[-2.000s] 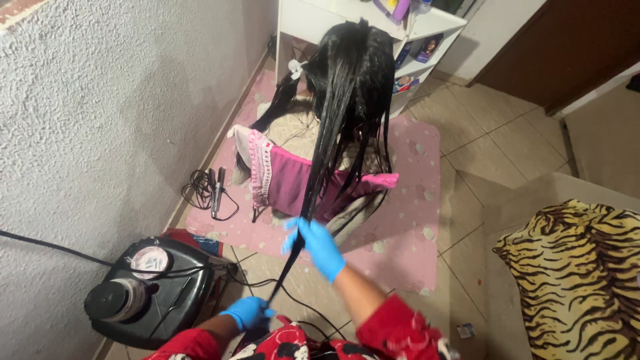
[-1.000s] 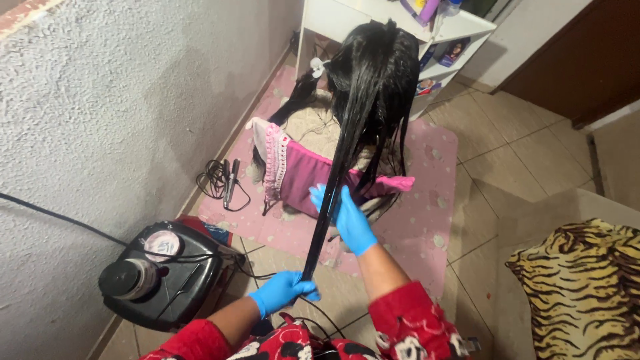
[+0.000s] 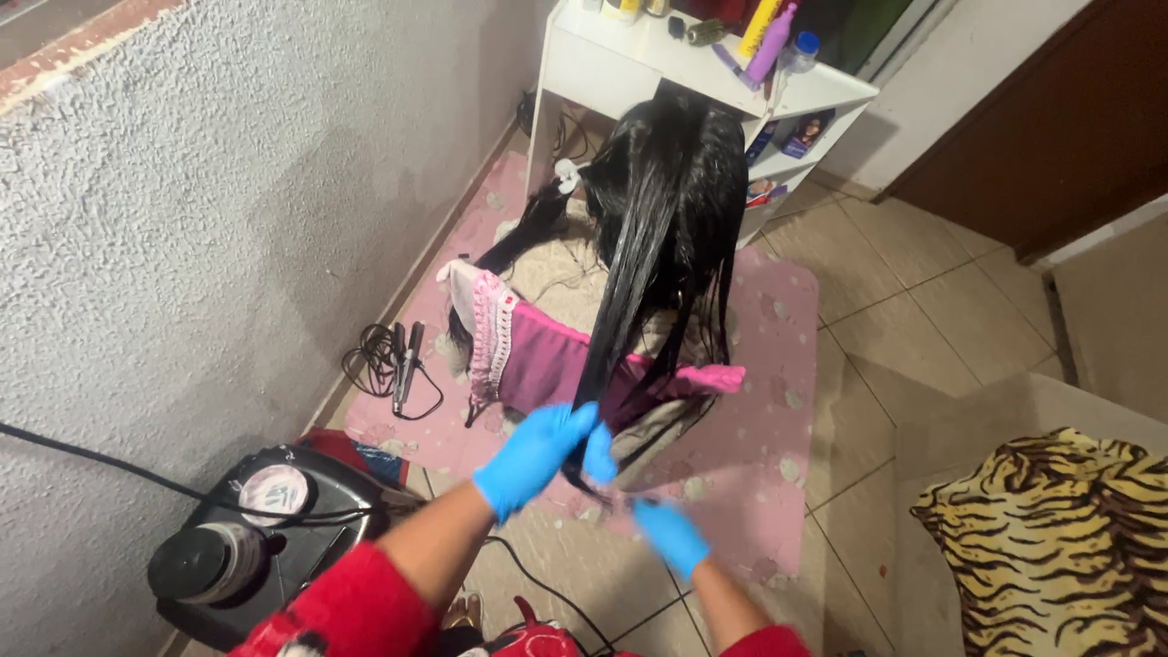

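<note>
A seated person's long, wet-looking black hair (image 3: 643, 219) hangs toward me over a chair back draped with a pink towel (image 3: 547, 351). My left hand (image 3: 545, 452), in a blue glove, is closed around a long strand of it low down, below the towel's edge. Lower and to the right is my right hand (image 3: 671, 534), also blue-gloved and blurred, close to the strand's tip; whether it grips any hair cannot be told. At the hair's left side, a white clip (image 3: 568, 175) holds a separate section.
A black trolley (image 3: 205, 625) at lower left bears an open-looking jar (image 3: 205, 561) and a round lid (image 3: 274, 493). A flat iron (image 3: 407, 370) with its cord lies on the pink mat (image 3: 766, 411). A white vanity (image 3: 598, 59) stands ahead; tiger-striped fabric (image 3: 1058, 529) lies at right.
My left hand has moved up and forward along the strand, from its lower end. My right hand has come down from higher on the strand to near its tip.
</note>
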